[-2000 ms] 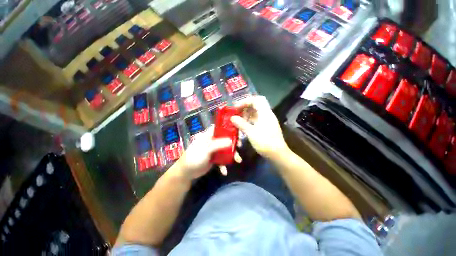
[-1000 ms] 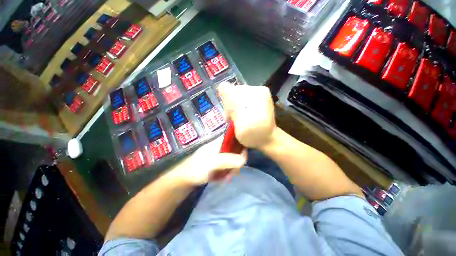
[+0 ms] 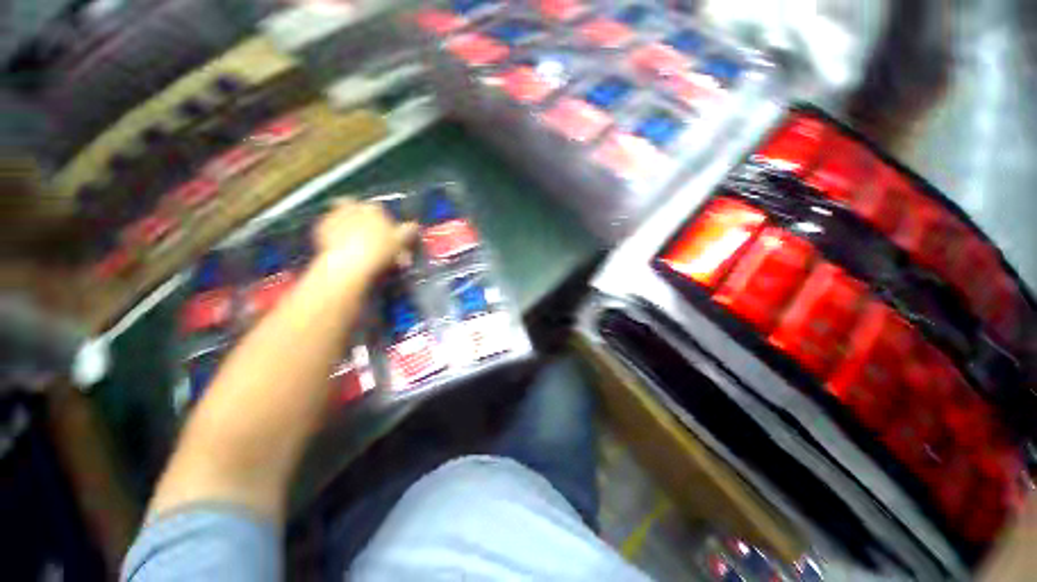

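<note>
Keypad phones (image 3: 449, 239) with blue screens and red keypads lie in two rows in a clear tray (image 3: 461, 373) in front of me. My left hand (image 3: 364, 241) reaches over the tray's far row, palm down. It is blurred, and whether its fingers hold anything cannot be told. My left forearm hides several pockets. Part of my right hand or arm (image 3: 1012, 555) shows at the lower right edge, mostly cut off, beside the black tray (image 3: 824, 233) of red back covers (image 3: 779, 279).
The black tray tops a stack at right, over a brown box (image 3: 682, 460). A stack of clear phone trays (image 3: 591, 171) stands at the back centre. More phones lie on a tan ledge (image 3: 341, 142) at the back left. A white knob (image 3: 89, 362) is at left.
My hands have parted. The left has moved forward and left over the phone tray, the right away to the lower right edge. The red piece between them is no longer visible. The view has shifted.
</note>
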